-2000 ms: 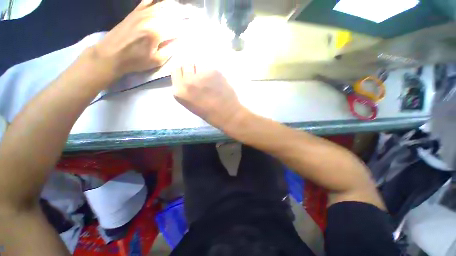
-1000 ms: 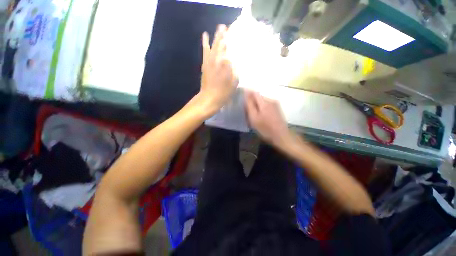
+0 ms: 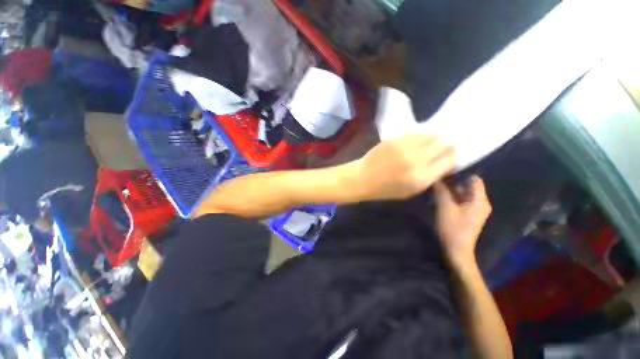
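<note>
A long white cut piece (image 3: 502, 95) with a thin dark edge runs from the upper right down to my hands. A black fabric panel (image 3: 463, 42) lies along its upper side. My left hand (image 3: 410, 165) grips the lower end of the white piece, above my lap. My right hand (image 3: 463, 210) is just below and right of it, fingers curled close to the piece's edge. Its fingertips are near a dark bit, and blur hides whether they pinch it.
The table's teal edge (image 3: 586, 154) slants down at right. Blue mesh baskets (image 3: 175, 140) and red baskets (image 3: 133, 210) stand at left, some holding black, grey and white pieces. A folded white piece (image 3: 321, 102) lies above my left forearm. A dark red basket is at lower right.
The view has swung left and down, so the machine and scissors are out of the picture. My hands have moved from beside the needle to the piece's end above my lap.
</note>
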